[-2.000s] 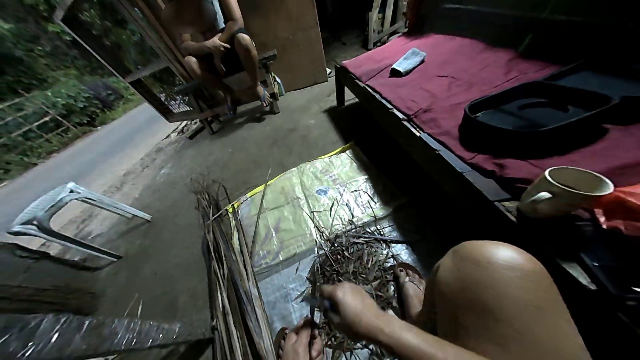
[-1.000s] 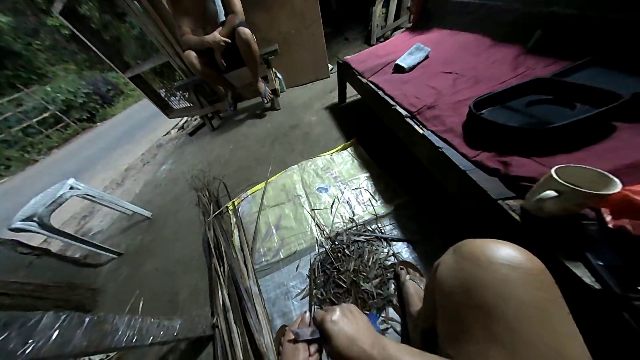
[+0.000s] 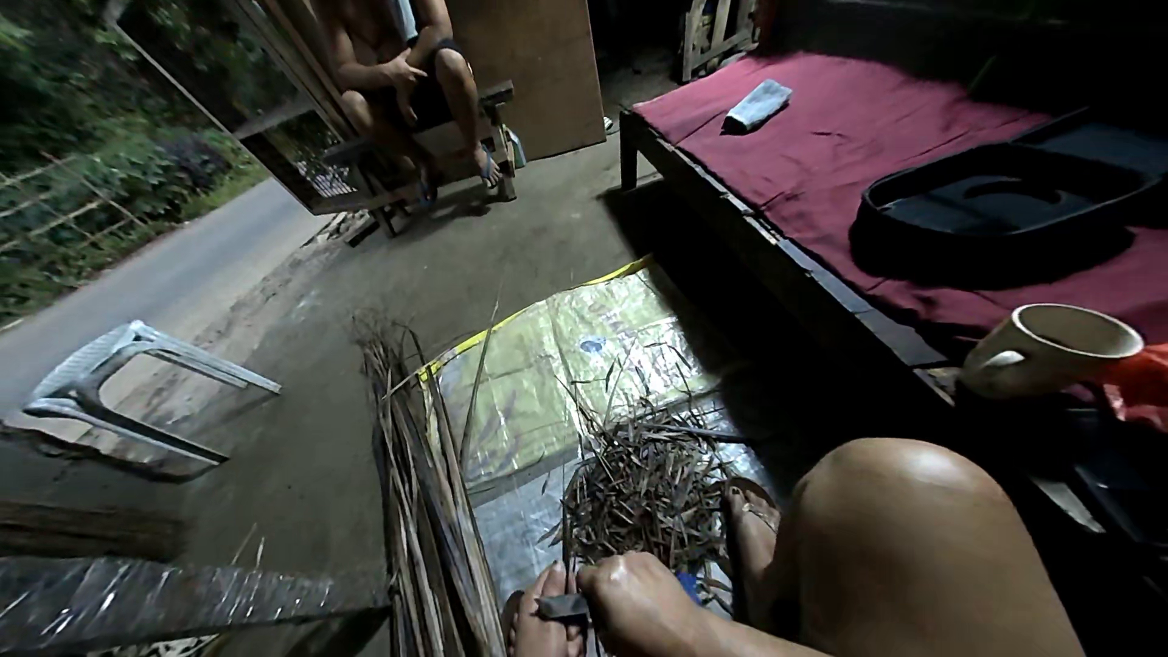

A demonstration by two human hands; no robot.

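Note:
My right hand (image 3: 639, 598) is closed at the bottom centre, at a dark flat piece (image 3: 561, 608), perhaps a blade. Just left of it are bare digits (image 3: 540, 630); whether they are my left hand or my left foot I cannot tell. A thin dark strip (image 3: 567, 529) stands up beside the knuckles. Above the hand lies a heap of cut dry leaf pieces (image 3: 648, 484) on a silvery and yellow plastic sheet (image 3: 520, 392). Long dry leaf strips (image 3: 424, 511) lie in a bundle along the sheet's left side.
My sandalled right foot (image 3: 756, 525) is beside the heap, near my bent knee (image 3: 899, 493). A mug (image 3: 1049, 351) and black tray (image 3: 995, 196) are at the red-covered platform (image 3: 821, 137) on the right. A pale plastic stool (image 3: 137, 383) lies left. A person (image 3: 401, 82) sits behind.
My right hand moved down toward the bottom edge between the first and second frames, and the dark flat piece moved down with it. The seated person stays in place.

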